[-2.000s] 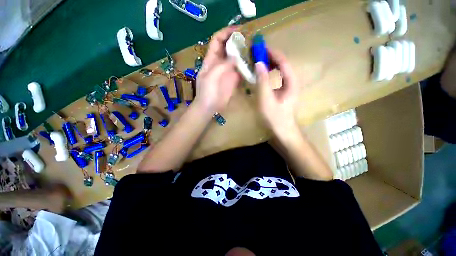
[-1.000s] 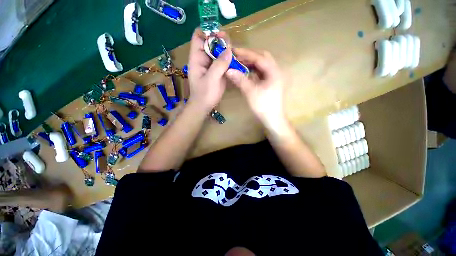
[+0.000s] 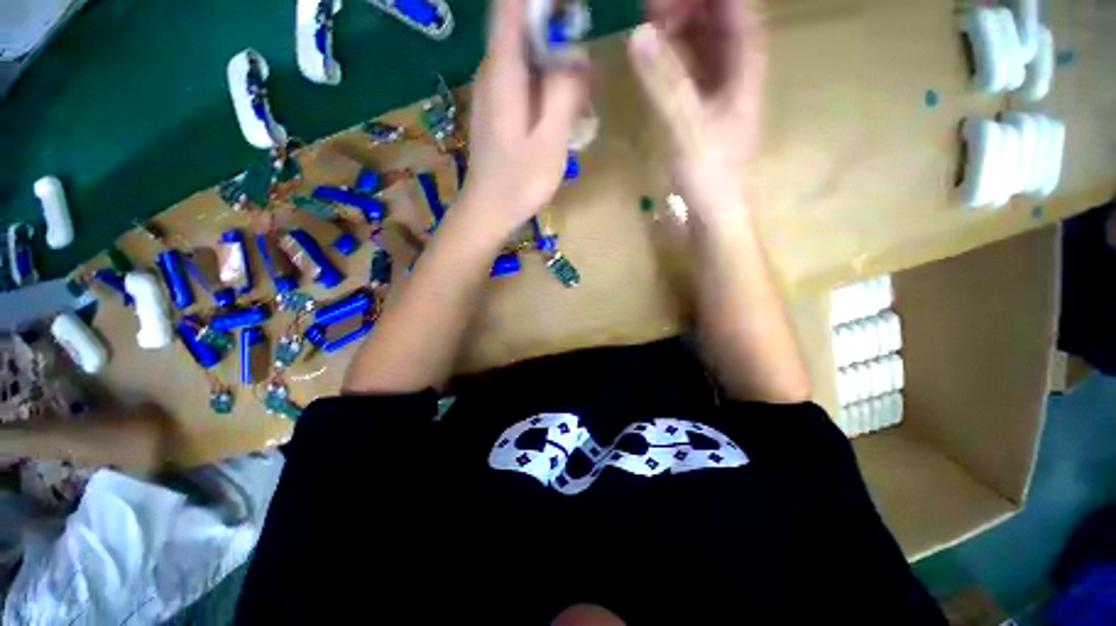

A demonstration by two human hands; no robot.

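My left hand [image 3: 526, 135], blurred near the top edge, holds a white housing [image 3: 559, 34] with blue battery visible inside. My right hand [image 3: 710, 104] is to its right, apart from the housing, blurred, with its fingers spread and nothing visible in it. Blue batteries [image 3: 315, 257] with wires and small green circuit boards [image 3: 563, 269] lie in a tangle on the brown bench at the left. One board lies between my forearms. Part-filled housings [image 3: 255, 100] lie on the green surface at the upper left.
White housings [image 3: 1013, 159] stand in two groups on the bench [image 3: 857, 147] at the upper right. An open carton [image 3: 967, 391] below the bench edge holds rows of white housings. Another person's blurred arm [image 3: 86, 440] is at the left edge.
My hands met around the housing and battery; now they are apart and higher up. The right hand has let go. The green board above the left hand no longer shows. Housings on the green surface shifted left.
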